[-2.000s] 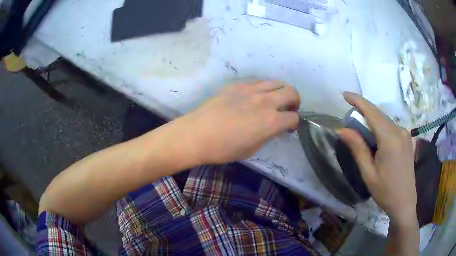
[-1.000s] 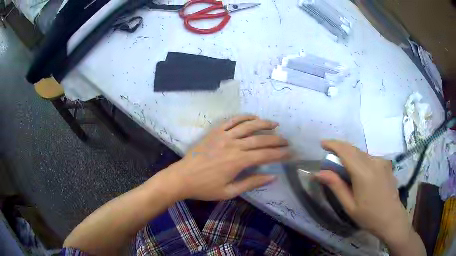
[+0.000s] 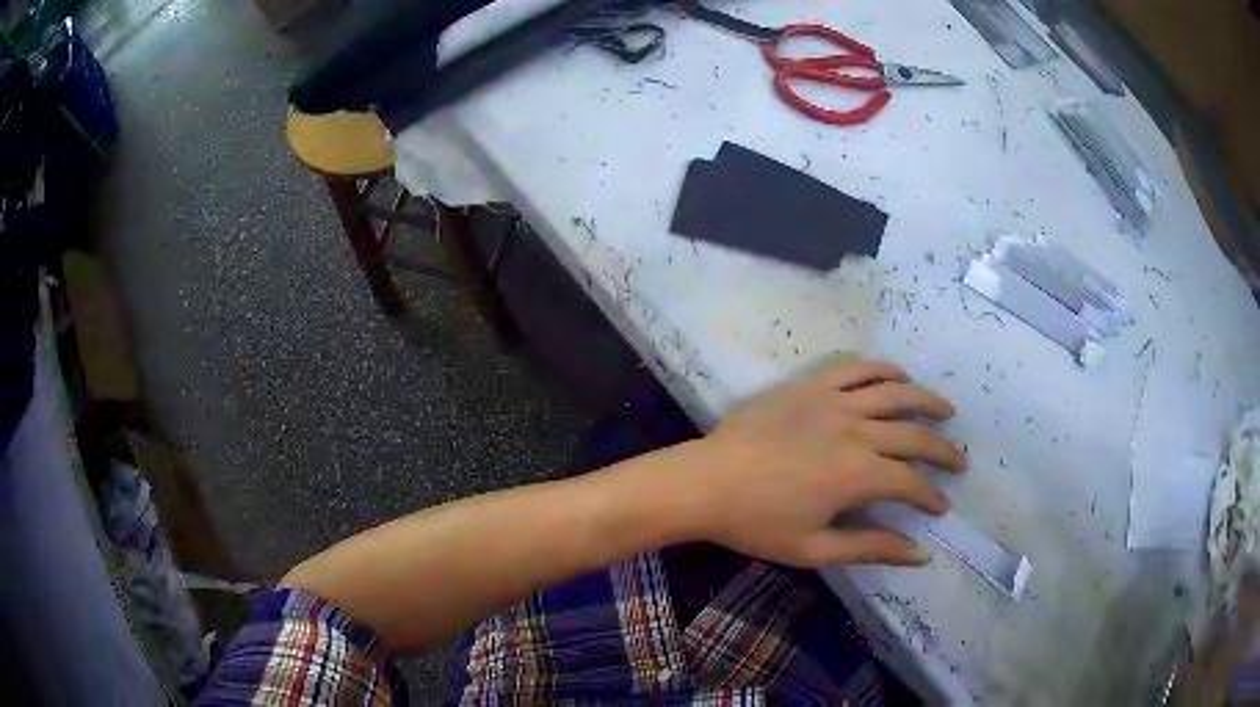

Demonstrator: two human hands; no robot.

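My left hand [image 3: 843, 463] lies flat over the near edge of the white table, fingers spread and pointing right. A narrow white folded piece [image 3: 978, 548] lies on the table and sticks out from under its fingers; the rest of it is hidden. Whether the fingers press on it cannot be told. My right hand is not in view. At the lower right edge there is only a blurred grey shape, perhaps part of the iron. The dark fabric pieces [image 3: 777, 207] lie beyond my left hand.
Red-handled scissors [image 3: 829, 73] lie at the far side. Finished white pieces [image 3: 1043, 297] lie beyond the hand, with another stack [image 3: 1105, 159] behind. White sheets [image 3: 1172, 477] lie at right. A long dark bundle [image 3: 415, 55] covers the table's left end, above a wooden stool [image 3: 339, 141].
The view has swung left, so things sit further right. The right hand and iron have left the clear view. The white folded piece now shows beside my left hand.
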